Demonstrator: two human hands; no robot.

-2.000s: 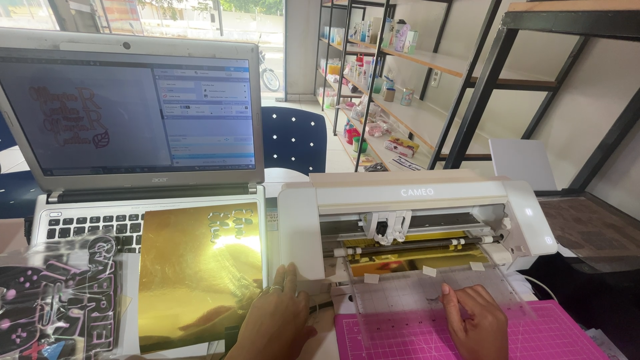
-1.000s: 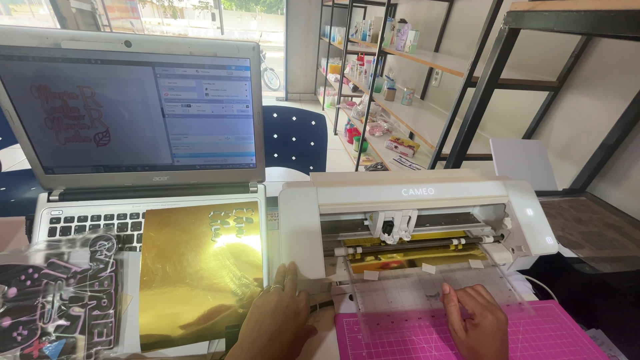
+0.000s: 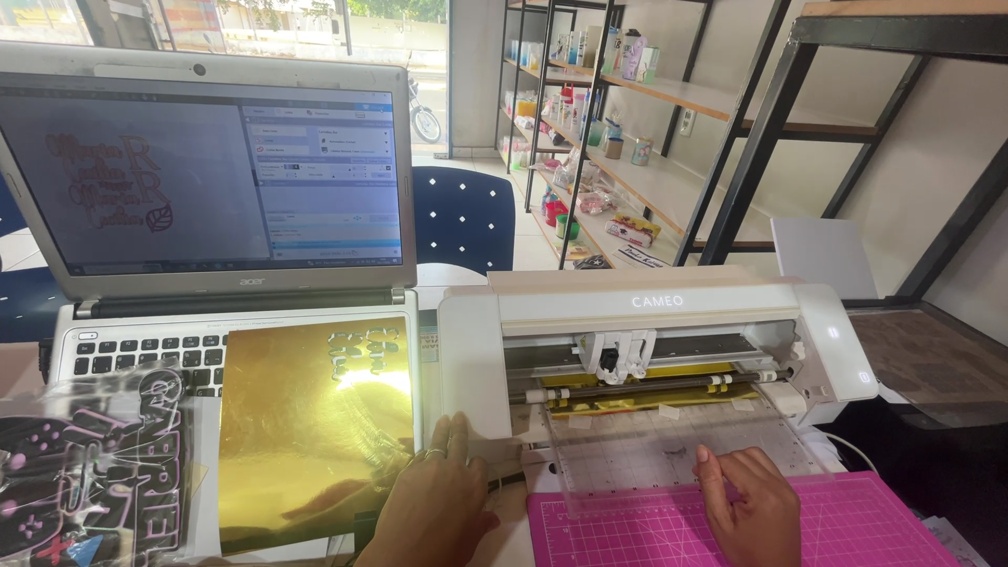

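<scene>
A white Cameo cutting machine [image 3: 661, 315] stands at the centre right, its tool carriage [image 3: 616, 356] left of the middle of the bar. A clear gridded cutting mat [image 3: 630, 453] lies in it, with gold sheet [image 3: 646, 394] under the rollers, held by bits of tape. My left hand [image 3: 437, 496] rests with fingertips against the machine's left end, beside a gold sheet [image 3: 307, 441] with cut-out shapes on the laptop [image 3: 244, 315]. My right hand [image 3: 744, 500], fingers curled and seemingly holding nothing, is over the front of the clear mat and a pink cutting mat [image 3: 630, 539].
Clear bags with black and pink lettered pieces [image 3: 94, 472] cover the laptop's lower left. A blue chair [image 3: 465, 216] is behind the table. Shelves [image 3: 661, 181] with cups and packets stand at the back right. A cable [image 3: 854, 449] runs beside the machine's right end.
The tool carriage has moved slightly to the left since the first frame, then a little back to the right. Both hands have stayed in place.
</scene>
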